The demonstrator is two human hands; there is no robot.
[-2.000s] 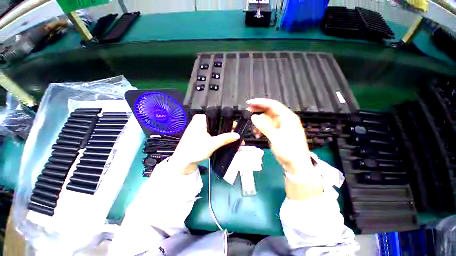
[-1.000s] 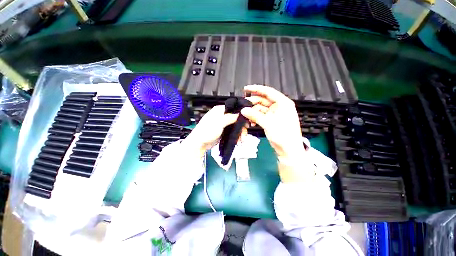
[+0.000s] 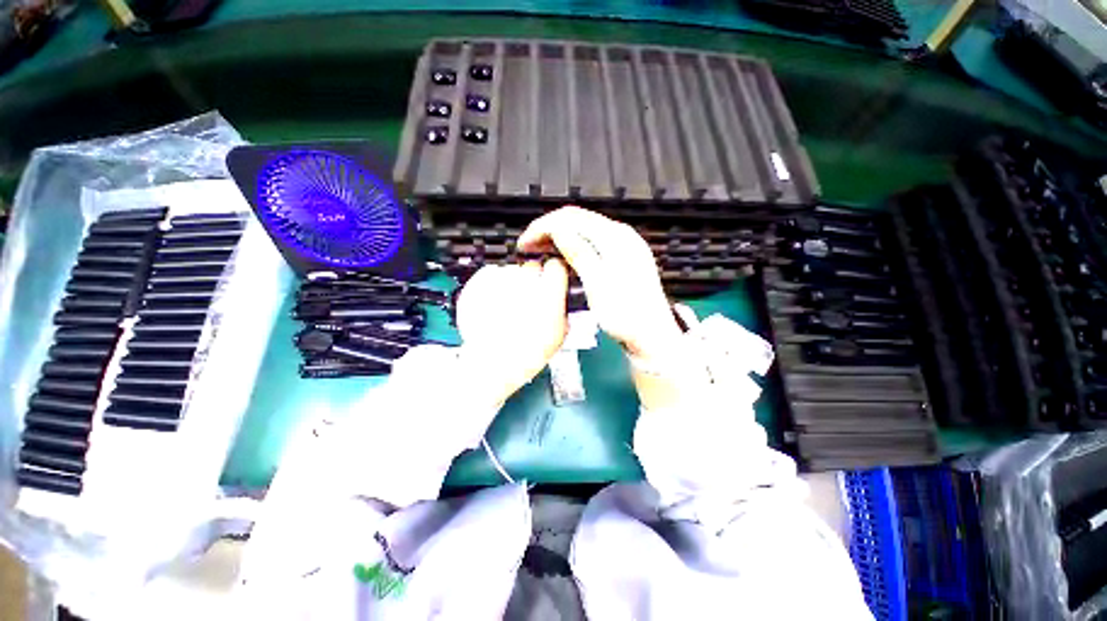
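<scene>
My left hand (image 3: 516,318) and my right hand (image 3: 607,273) are close together over the middle of the bench, their fingertips meeting. A small dark part of the black tube housing (image 3: 577,297) shows between them; the hands hide the rest. My left hand is curled around it. My right hand's fingers bend over the top, and what they hold is hidden. A white wiping cloth (image 3: 567,374) lies on the green mat just below the hands.
A slotted tray (image 3: 607,121) with small black end parts (image 3: 476,104) lies behind the hands. A desk fan (image 3: 330,209), loose black pieces (image 3: 358,325) and a lined packing box with tubes (image 3: 176,322) are left. A right-hand tray (image 3: 856,406) and blue crate (image 3: 884,534) are right.
The view has shifted, so the bench things sit higher and further left. My hands have closed together over the black tube housing, which was in plain view between them before.
</scene>
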